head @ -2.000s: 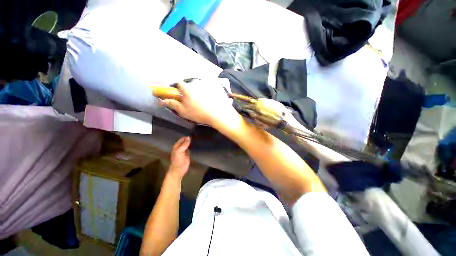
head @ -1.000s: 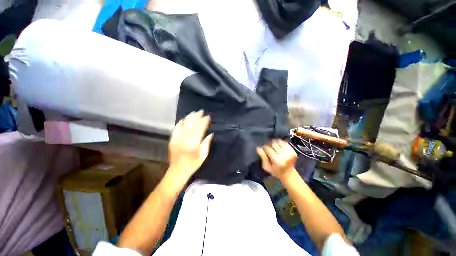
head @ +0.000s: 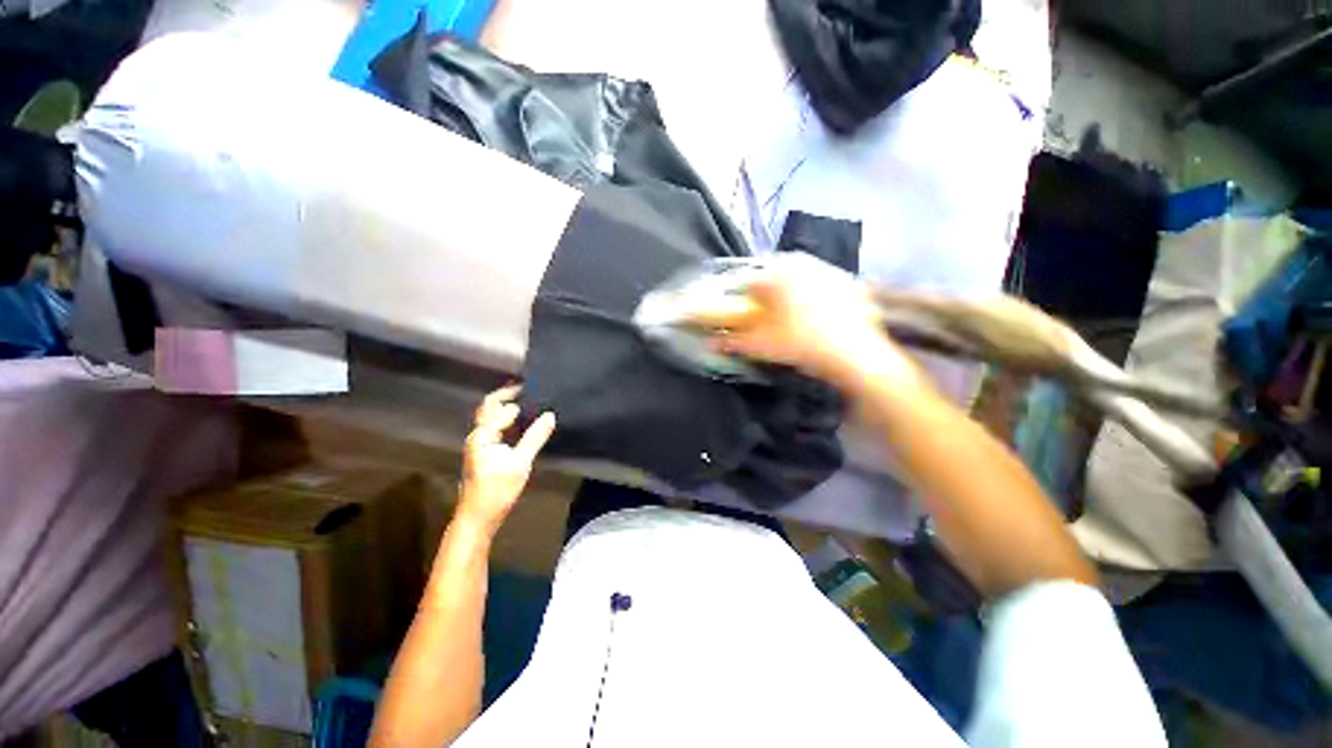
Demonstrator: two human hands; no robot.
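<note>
A black garment (head: 621,387) lies over the right part of the padded white board (head: 336,205), with its shiny lining (head: 541,117) spread behind the board. My right hand (head: 789,322) is shut on the handle of a steam iron (head: 679,314), blurred, over the garment's middle. The iron's brown wrapped hose (head: 1008,333) runs off to the right. Whether the iron touches the cloth cannot be told. My left hand (head: 501,453) is at the garment's lower left edge, fingers apart, with nothing visibly held.
Another black garment (head: 877,59) lies at the table's far side. A blue box (head: 395,44) is behind the board. A pink-and-white card (head: 256,361) is below the board's left part. A cardboard box (head: 314,541) and a pink cloth (head: 102,555) are at lower left.
My right hand has taken hold of the iron and brought it from the right over the garment. My left hand has moved off the cloth's top to its lower left edge.
</note>
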